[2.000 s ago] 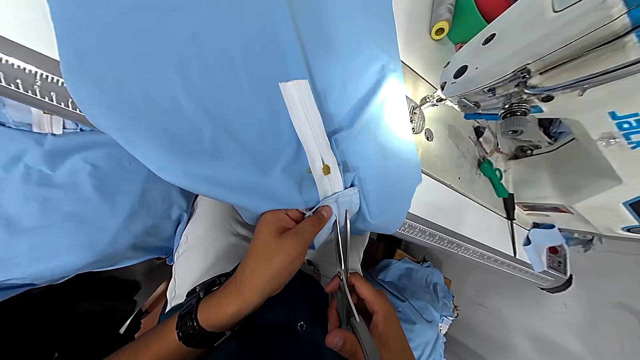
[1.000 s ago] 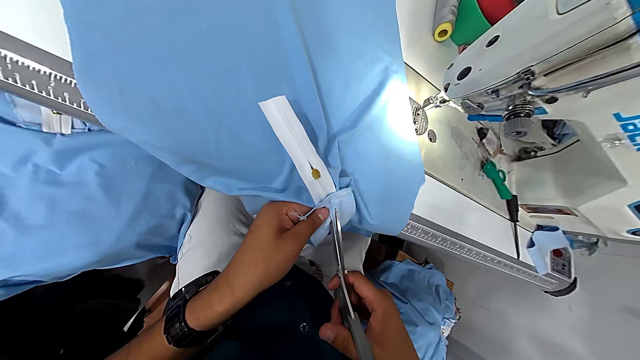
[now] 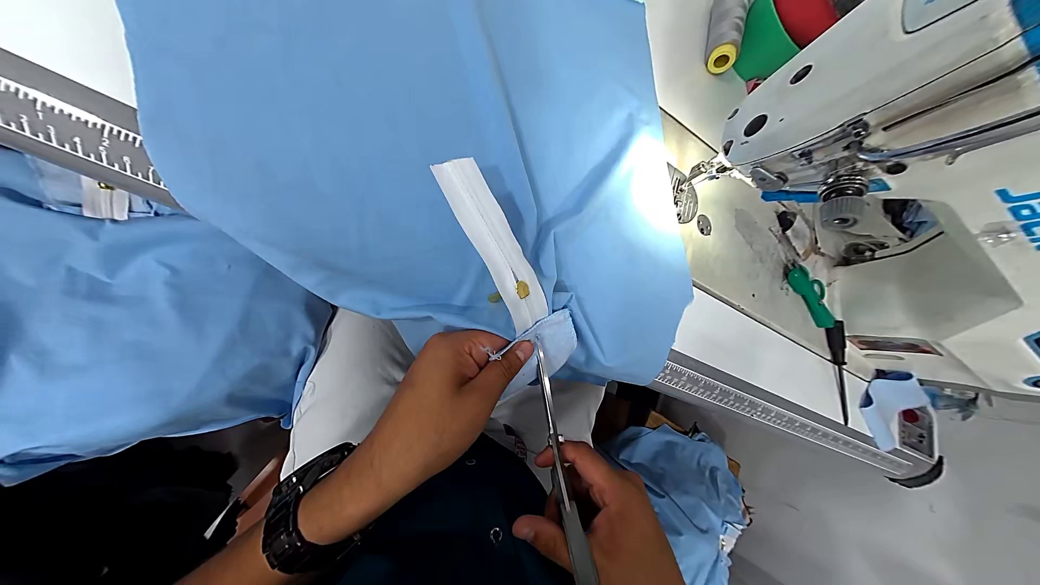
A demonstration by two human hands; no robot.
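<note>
My left hand (image 3: 459, 386) pinches the edge of a small light-blue fabric flap (image 3: 556, 341) at the lower end of a white zipper (image 3: 486, 227). The zipper, with a yellowish slider (image 3: 522, 288), lies on a large light-blue cloth (image 3: 341, 138). Metal scissors (image 3: 555, 435) are in my right hand (image 3: 605, 512), below the flap. Their blades point up to the flap beside my left thumb and look nearly closed; the tips are partly hidden against the cloth.
A sewing machine (image 3: 812, 122) stands at the right, its lamp lighting the cloth. A green-handled tool (image 3: 808, 292) lies on its bed. Thread cones (image 3: 725, 36) are at the top. A ruler (image 3: 780, 414) runs along the table edge. More blue cloth (image 3: 154, 325) hangs at the left.
The scissor blades, spread apart two seconds ago, have come together at the flap. The zipper's upper end has shifted left on the cloth since the earliest frame.
</note>
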